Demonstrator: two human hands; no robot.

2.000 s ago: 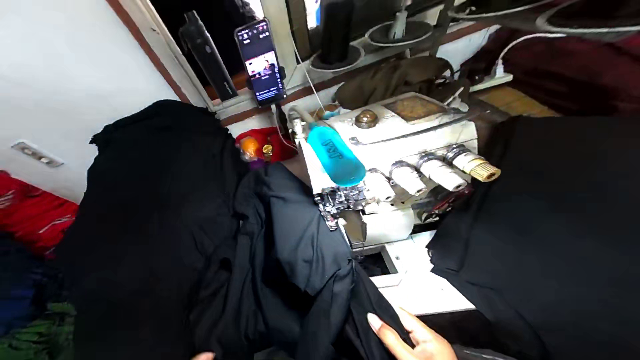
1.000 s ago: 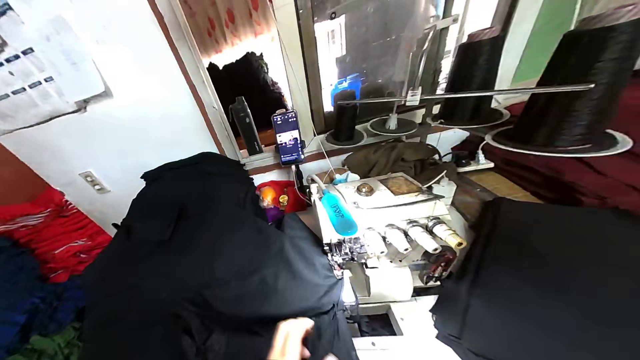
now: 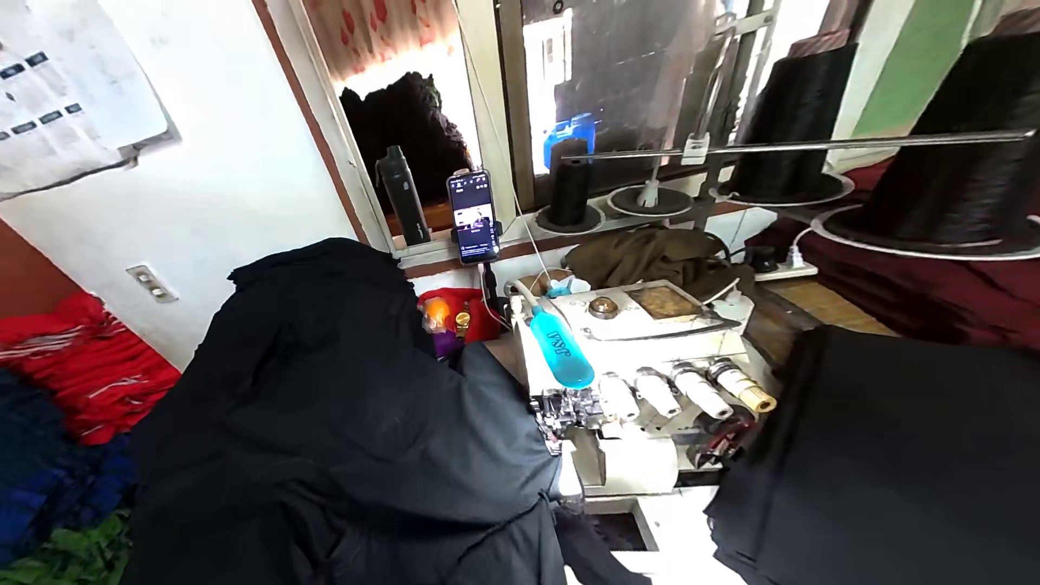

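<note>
Neither my left hand nor my right hand shows in the head view now. A white overlock sewing machine (image 3: 642, 345) stands at the centre, with a blue plastic guard (image 3: 562, 349) and several tension dials (image 3: 691, 390) on its front. Black fabric (image 3: 349, 422) lies heaped to the left of it, its right edge up against the needle and presser foot area (image 3: 556, 418). More black fabric (image 3: 886, 463) is stacked on the right side. Whether a hand touches the cloth, I cannot tell.
Behind the machine, a lit phone (image 3: 474, 215) stands near a dark bottle (image 3: 402, 195). A red container (image 3: 479, 313) holds small items. Black thread cones (image 3: 796, 122) stand beneath a metal rod (image 3: 812, 145). Red cloth (image 3: 89, 366) is piled at the far left. Brown cloth (image 3: 650, 260) lies behind the machine.
The hand seen at the bottom in both earlier frames has left the view. The black fabric left of the machine, bunched before, is now spread flatter. The view has shifted to show more window.
</note>
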